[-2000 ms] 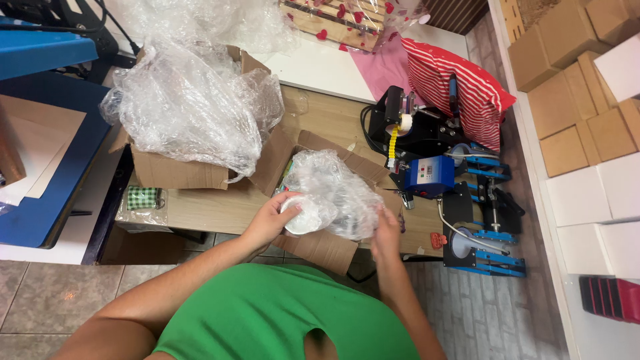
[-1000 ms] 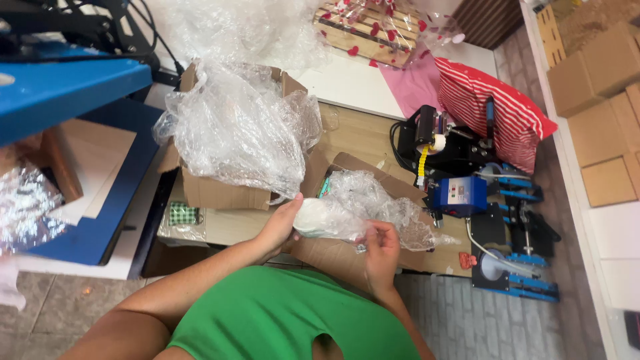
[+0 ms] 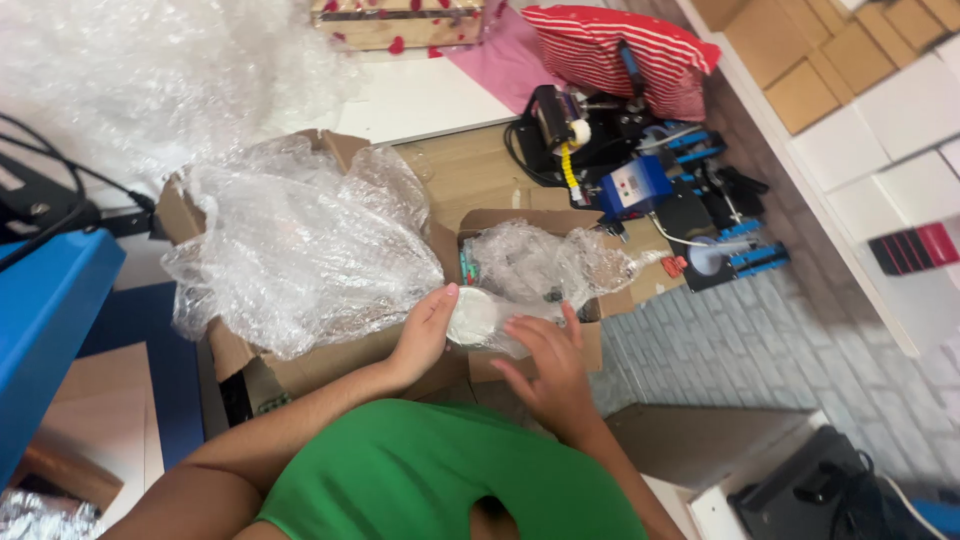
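Note:
My left hand point(image 3: 425, 330) grips a round white object point(image 3: 474, 316) by its left edge, perhaps the end of a mug or jar; I cannot tell which. Clear plastic wrap point(image 3: 511, 330) trails from its right side. Over that wrap my right hand point(image 3: 546, 364) is spread, fingers apart, touching or just above it. Behind both hands, an open cardboard box point(image 3: 536, 218) contains crumpled bubble wrap point(image 3: 525, 259) and small coloured things at its left side. A larger cardboard box point(image 3: 182, 206) at the left overflows with bubble wrap point(image 3: 307, 247).
A heat press with a blue control box point(image 3: 634, 187) stands at the right of the wooden table point(image 3: 457, 176). Behind it lies a red striped bag point(image 3: 615, 49). A blue machine point(image 3: 56, 322) is at the left. Cardboard boxes point(image 3: 814, 60) fill the shelf on the right.
My right hand has loosened from the plastic wrap, and its fingers have spread. My left hand still holds the white object. The view has shifted, showing more at the lower right.

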